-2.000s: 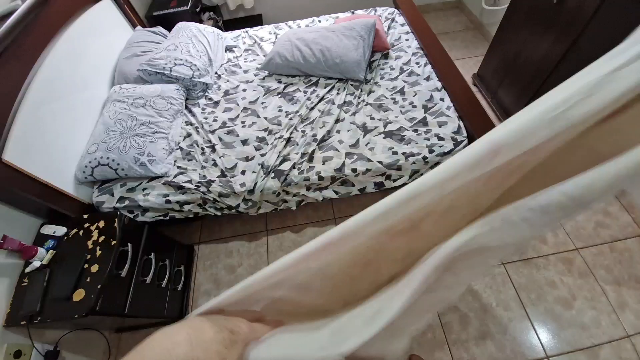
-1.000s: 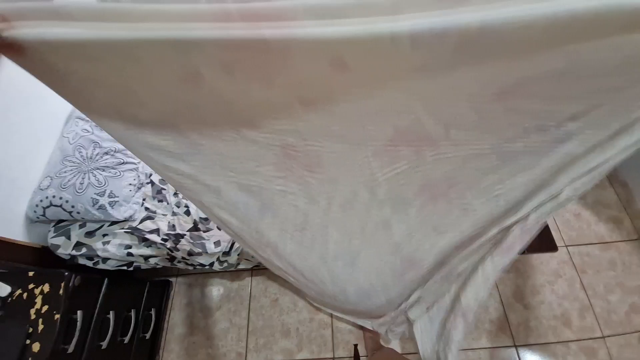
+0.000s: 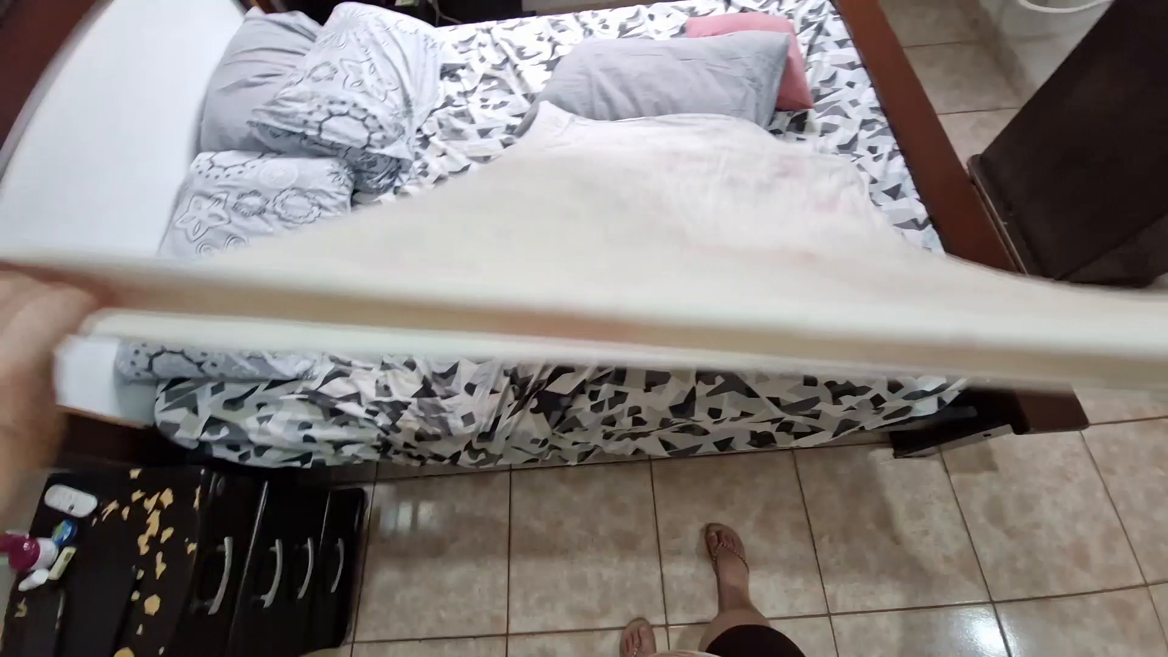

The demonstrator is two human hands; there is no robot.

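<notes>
A cream cloth sheet with faint pink patches (image 3: 639, 210) stretches across the whole view, its near edge pulled taut and blurred. At the far left, my left hand (image 3: 41, 319) grips a corner of that edge. The edge runs out of view on the right, and my right hand is not seen. The sheet's far part lies over the bed's patterned sheet (image 3: 584, 424) and touches a plain grey pillow (image 3: 666, 73). A pink pillow (image 3: 798, 73) lies partly under the grey one. Patterned grey pillows (image 3: 260, 196) rest by the white headboard (image 3: 100, 137).
A dark nightstand with drawers (image 3: 173, 566) stands at lower left, bearing small items and a pink bottle (image 3: 27, 552). The bed's wooden footboard (image 3: 899, 119) and a dark piece of furniture (image 3: 1068, 155) are at right. My sandalled feet (image 3: 725, 547) stand on the tiled floor (image 3: 584, 538).
The cream sheet hung raised in front of the camera a second ago; now it is lower and spread out over the bed. The pillows and bed show again.
</notes>
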